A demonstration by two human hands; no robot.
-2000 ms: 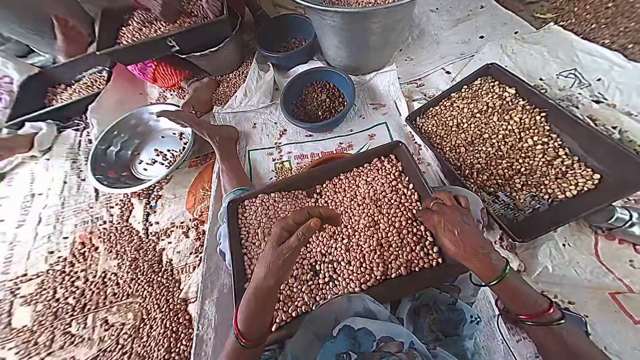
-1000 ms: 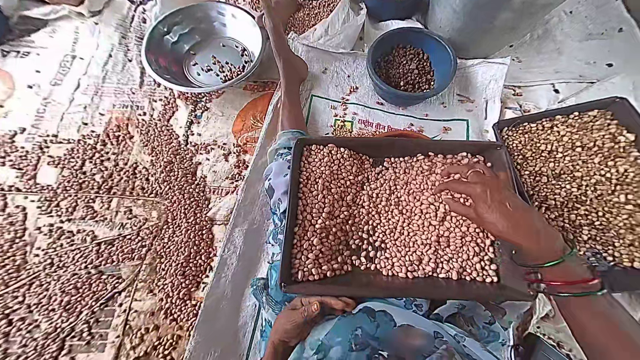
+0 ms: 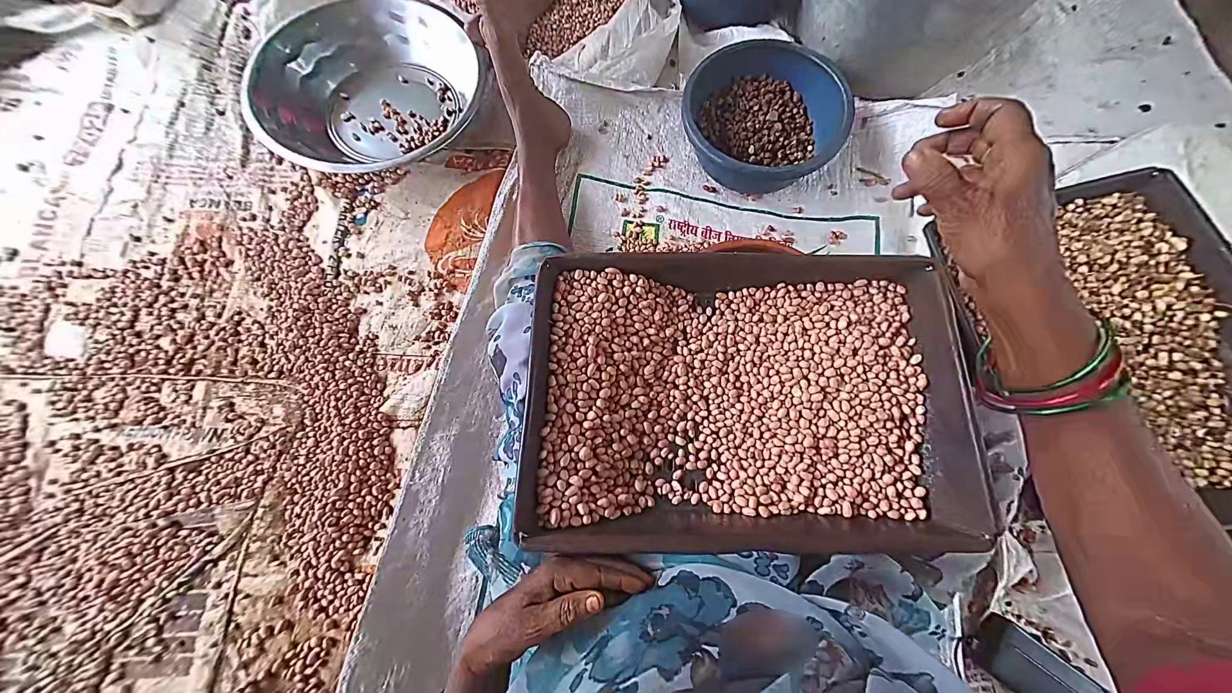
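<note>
A dark rectangular tray rests on my lap, filled with pinkish-brown peanut kernels in two heaps with a narrow gap between them. My left hand lies on the blue floral cloth below the tray's near left corner, its fingers loosely curled and holding nothing that shows. Raised beyond the tray's far right corner is my right hand, with bent fingers drawn toward the thumb; whether a kernel is pinched there is too small to tell. Green and red bangles circle that wrist.
A blue bowl of darker kernels stands behind the tray. At upper left is a steel basin with a few kernels. Another dark tray of paler kernels lies at right. Loose kernels cover the sheet at left. A bare foot extends forward.
My right hand has lifted from the kernels in the tray and moved out beyond its far right corner. My left hand stays near the tray's close edge.
</note>
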